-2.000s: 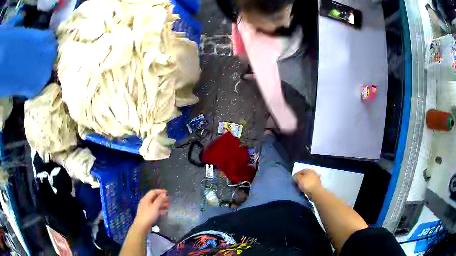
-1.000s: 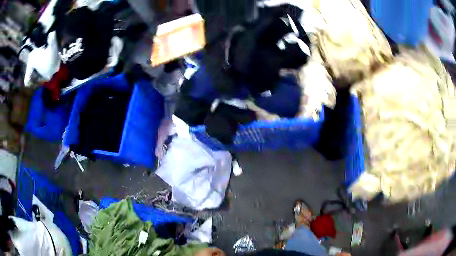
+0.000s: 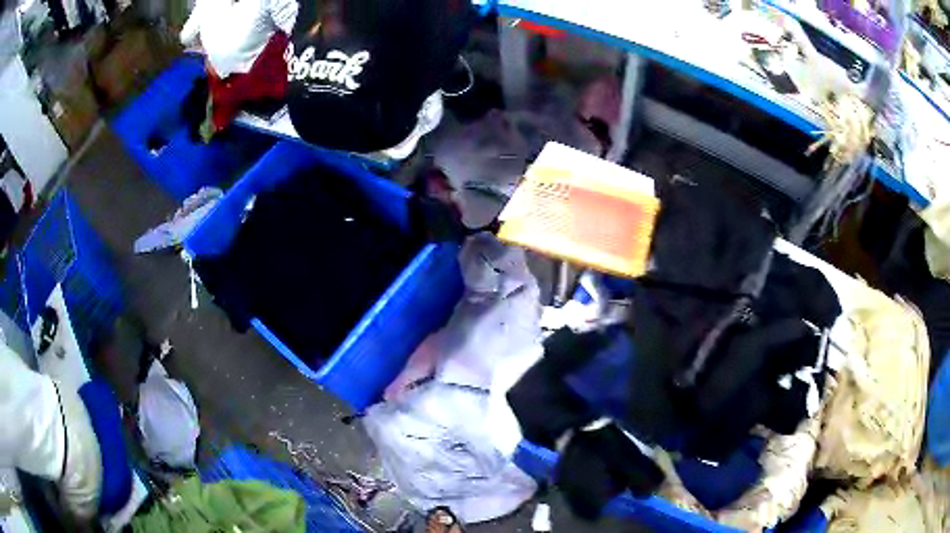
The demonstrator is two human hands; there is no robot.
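Neither of my hands is in the picture. Nearest in front of me, a large blue crate holds a heap of black cloth. Beside it, a large white sack or sheet lies on the floor. To its right, black and navy bundles with small white ties or tags are piled in a blue mesh crate. An orange-yellow basket or stool top stands behind them.
Cream cloth is heaped at the right. A white table with a blue edge runs along the back. Green cloth lies at the bottom left. A person's white sleeve shows at the left edge.
My view has swung left, away from the side table, the seated person and my own hands, which showed two seconds ago. The black-filled crate now shows larger and more central.
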